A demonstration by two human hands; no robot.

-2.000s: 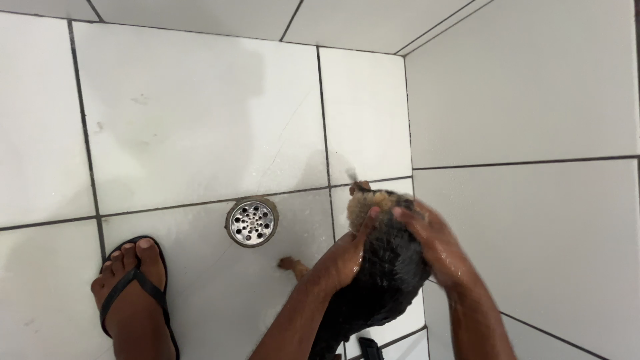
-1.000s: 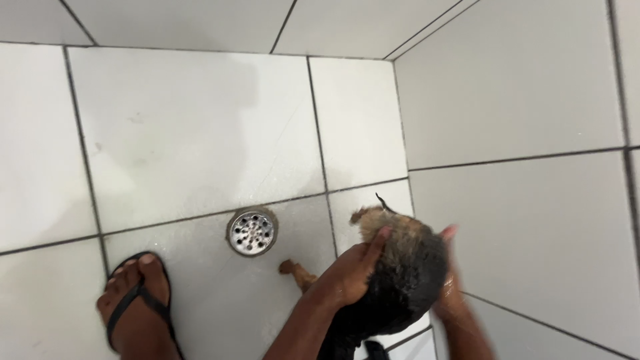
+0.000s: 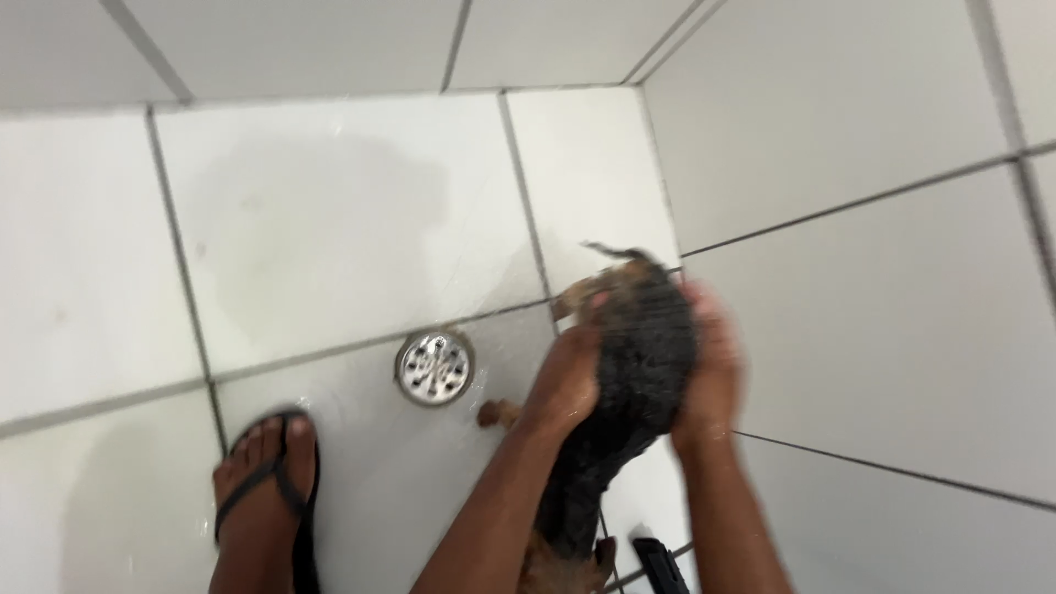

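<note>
A small wet dog (image 3: 639, 371) with black fur and tan legs is on the tiled floor, its rump and thin tail toward the corner and its head end at the bottom edge. My left hand (image 3: 571, 375) presses on its left flank near the hind leg, thumb over the tan fur. On the other flank lies my right hand (image 3: 714, 363), blurred, fingers along the black fur. Both hands cup the hindquarters between them, fingers not closed around anything. One tan paw reaches out beside my left wrist. The dog's face is mostly out of view.
A round metal floor drain (image 3: 435, 368) lies left of the dog. My foot in a black flip-flop (image 3: 268, 487) stands at lower left. Part of a black object (image 3: 660, 565), perhaps the other flip-flop, shows at the bottom. White tiled walls (image 3: 825, 313) meet in a corner behind; the floor is wet.
My right hand has moved from the top of the dog's rump down to its right flank. The dog's tail end is now raised and curved, and more of its front end shows at the bottom.
</note>
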